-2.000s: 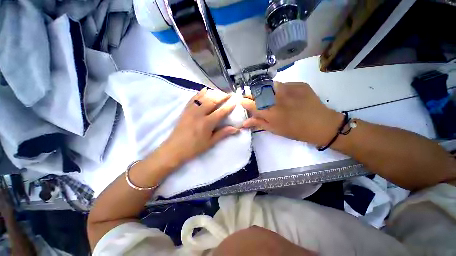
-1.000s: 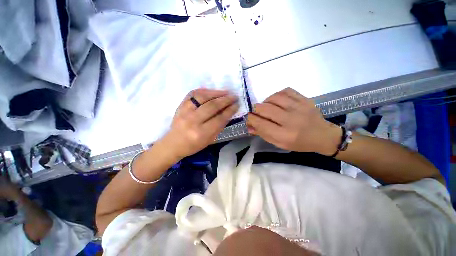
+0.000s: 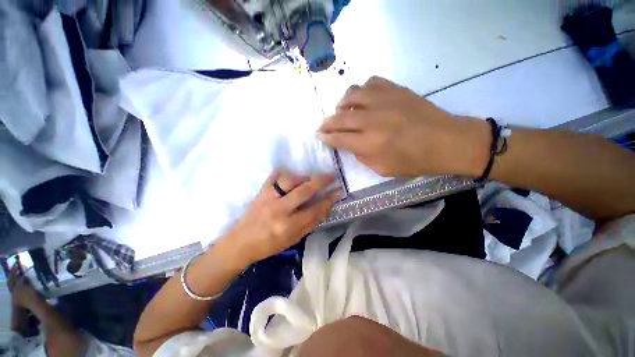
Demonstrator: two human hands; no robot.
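Observation:
A light grey fabric panel [image 3: 209, 132], washed out by glare, lies on the white machine table with a navy edge showing at its right side and top. My left hand [image 3: 289, 213] is on the panel's lower right corner at the table edge, fingers bent on the cloth. My right hand [image 3: 390, 129] is on the panel's right edge higher up, fingertips together on the cloth. The fingertips of both hands are partly blurred. The sewing machine's needle area, with its grey-blue block [image 3: 317, 47], is above my hands. The presser foot is lost in glare.
A heap of grey pieces with navy edges [image 3: 66, 118] lies at left. A dark bundle with a blue band [image 3: 602, 56] is at upper right. A measuring tape [image 3: 397, 199] runs along the table edge. Another person's hand and arm [image 3: 35, 307] show at lower left. Scraps [image 3: 522, 223] lie below at right.
Since one second ago my right hand has moved up along the panel's edge, while my left hand stays near the lower corner. The view has shifted, so the machine's needle area shows again.

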